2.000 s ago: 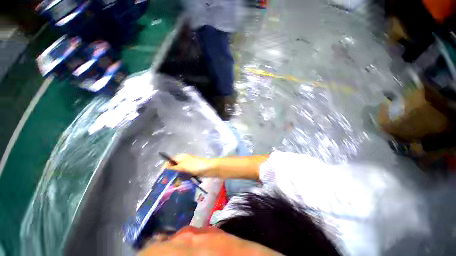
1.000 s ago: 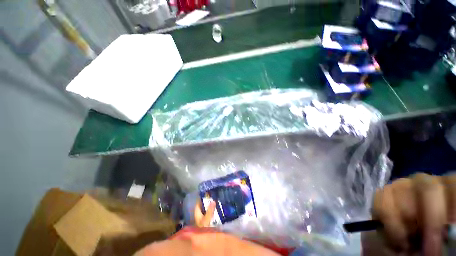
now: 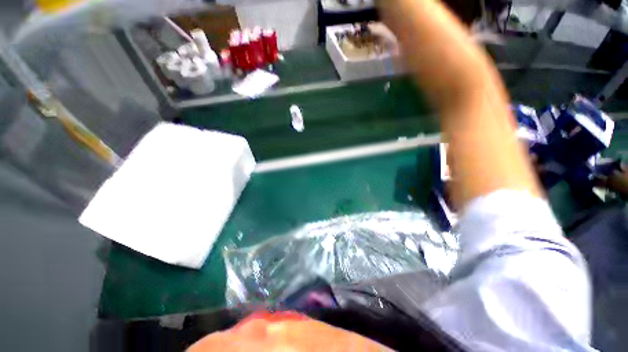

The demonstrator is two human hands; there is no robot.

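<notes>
My right forearm reaches forward and up across the view; its hand is past the top edge and cannot be seen. My left hand is not in view. A blurred dark blue retail box (image 3: 311,294) shows partly at the bottom edge, and what holds it is hidden. The clear waste bag (image 3: 337,251) lies over the green table's front edge. Dark blue and white boxes (image 3: 443,185) stand on the table, partly hidden behind my forearm.
A large white block (image 3: 172,196) lies on the table at left. A raised shelf holds white rolls (image 3: 189,69), red items (image 3: 251,49) and an open white box (image 3: 361,49). More blue boxes (image 3: 582,130) and part of a person's hand (image 3: 615,181) are at right.
The view has tilted up toward the shelf. My right hand, low at right with a black stick a second ago, has gone out of the top. The retail box now shows only partly.
</notes>
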